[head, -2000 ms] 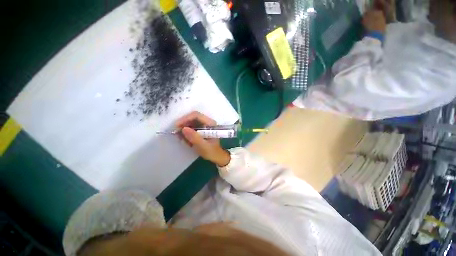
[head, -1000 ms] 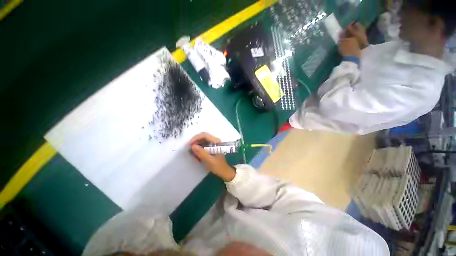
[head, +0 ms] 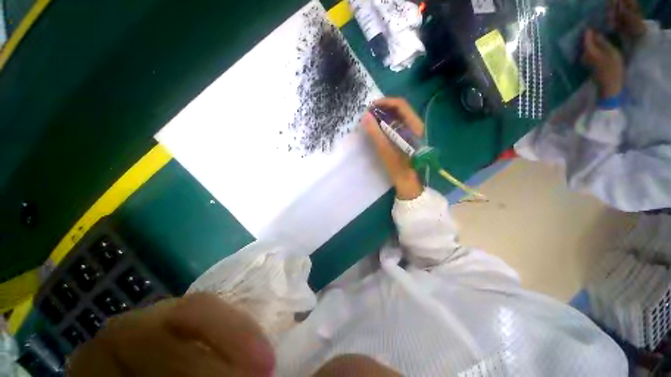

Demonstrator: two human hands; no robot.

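My right hand (head: 397, 140) is shut on the glue syringe (head: 397, 136) at the right edge of the white sheet (head: 243, 125). The syringe slants, its green cap (head: 424, 157) toward the lower right with a yellowish tube behind it; its needle is not clear. Tiny black parts (head: 331, 88) lie scattered on the sheet, just left of my fingers. A large, blurred skin-coloured shape (head: 176, 339) at the bottom edge looks like my left hand close to the camera. Whether it holds anything is hidden.
A black blister tray (head: 103, 283) with glossy black units lies at the lower left, beside yellow tape. A crumpled white item (head: 401, 33) and a black box with a yellow-green label (head: 499, 65) stand beyond the sheet. Another person's hands (head: 605, 62) work at the upper right.
The view has shifted, bringing the blister tray in at the lower left. My right hand has tilted the syringe from level to slanting. The blurred skin-coloured shape shows larger at the lower left.
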